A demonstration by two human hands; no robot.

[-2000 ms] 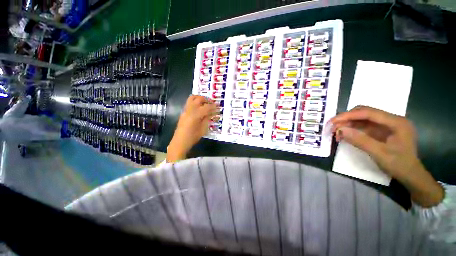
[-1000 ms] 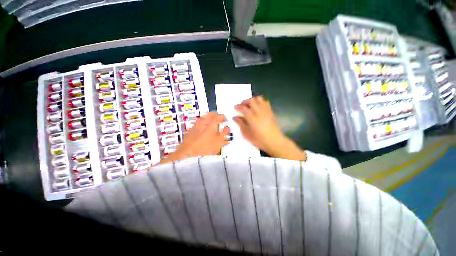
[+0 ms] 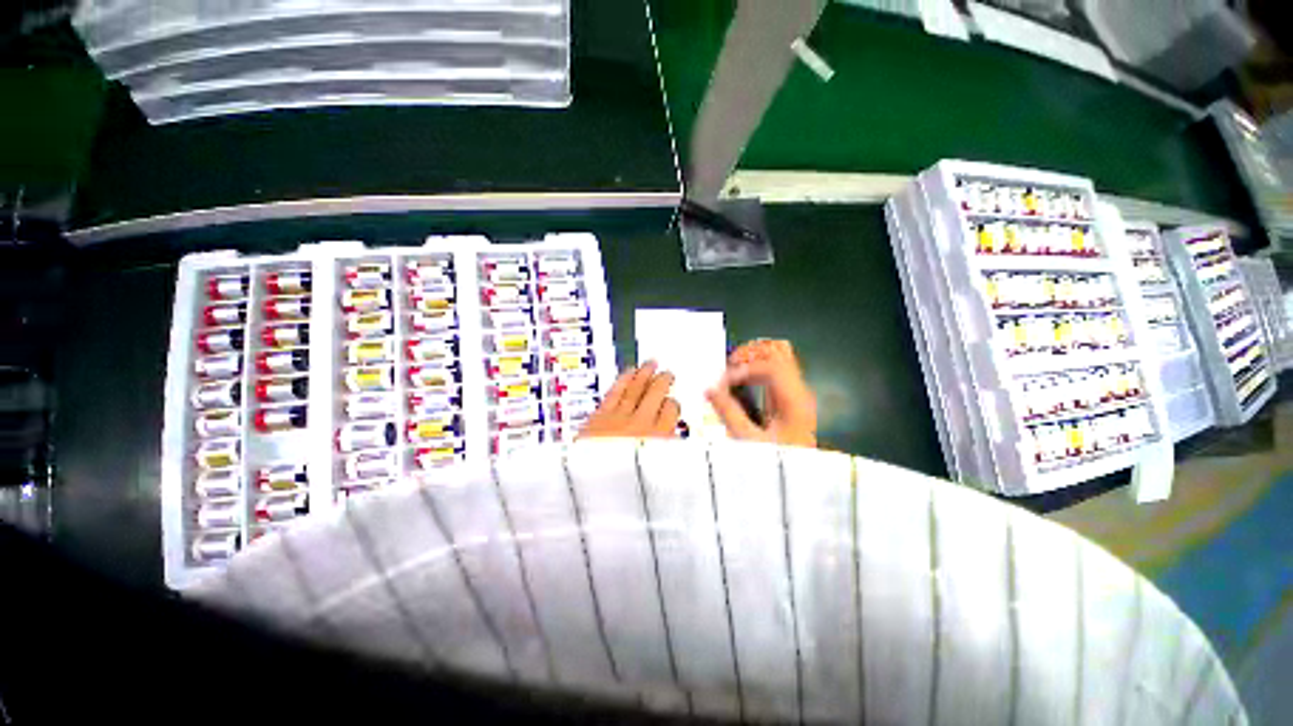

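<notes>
A white sheet (image 3: 681, 338) lies flat on the dark green mat in front of me. My left hand (image 3: 634, 404) rests over its lower left part, fingers close together, with a small dark-ended cylindrical part (image 3: 684, 428) at its fingertips. My right hand (image 3: 769, 394) is at the sheet's right edge, fingers curled, thumb and index near each other; whether it holds something is too blurred to tell. The open blister tray (image 3: 326, 253) at the left holds columns of cylinders with red, white and yellow parts. One pocket in its second column is empty.
Stacked blister trays (image 3: 943, 333) with the same parts stand at the right, with more trays (image 3: 1212, 319) beyond. A black tool (image 3: 720, 220) lies on a small clear pad (image 3: 728, 248) by a grey post (image 3: 745, 92). Empty-looking stacked trays (image 3: 355, 64) are on the raised surface.
The view has swung from the left tray to the white sheet. Since one second ago, both hands have come lower in the picture, and my right hand has curled its fingers.
</notes>
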